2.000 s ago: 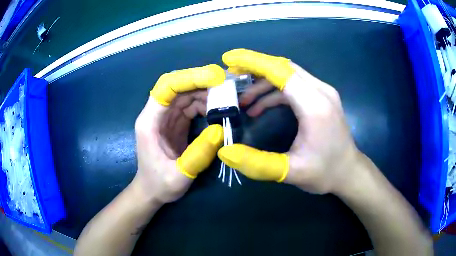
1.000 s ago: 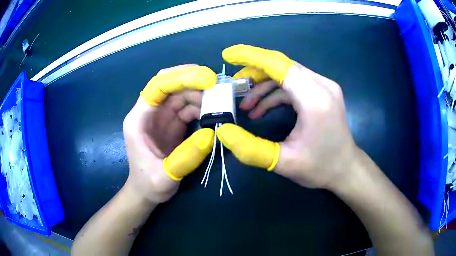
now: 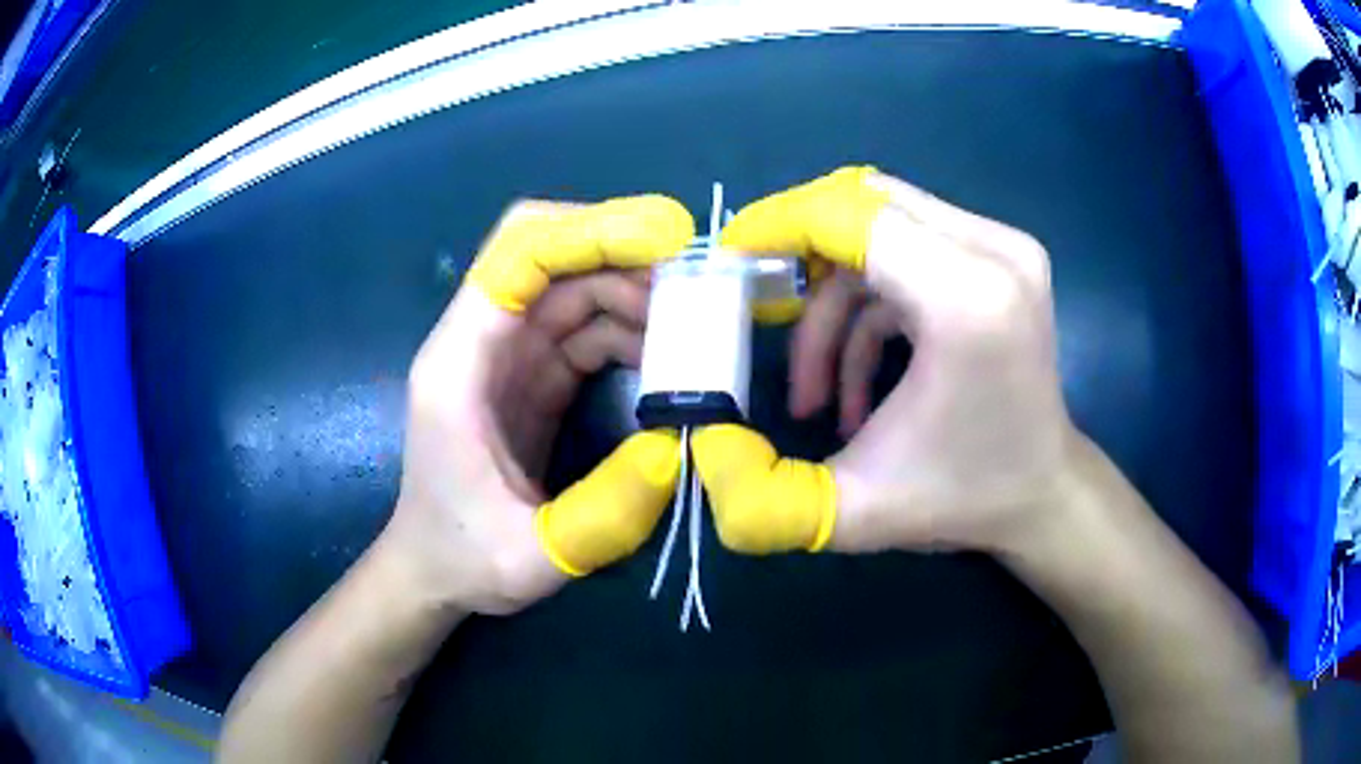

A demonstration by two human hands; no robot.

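A white wired unit [image 3: 697, 336] is held upright at the middle of the view, its black end [image 3: 691, 409] towards me. Thin white lead wires [image 3: 693, 537] hang from the black end, and a wire sticks out at the far end. A clear side tab [image 3: 776, 278] juts out to the right at the far end. My left hand [image 3: 493, 403] and my right hand [image 3: 955, 358] both grip the unit, thumbs at the black end, index fingers at the far end. Both wear yellow finger cots.
The left bin [image 3: 112, 463], blue, holds whitish translucent pieces. The right bin [image 3: 1269, 299], blue, holds white units with wires. A white edge rail [image 3: 448, 93] curves across the far side. A loose unit [image 3: 54, 161] lies on the green conveyor belt [image 3: 209, 90].
Both hands and the unit have moved slightly right and nearer. My right index finger has come in to the far end. The thumbs have shifted to the black end.
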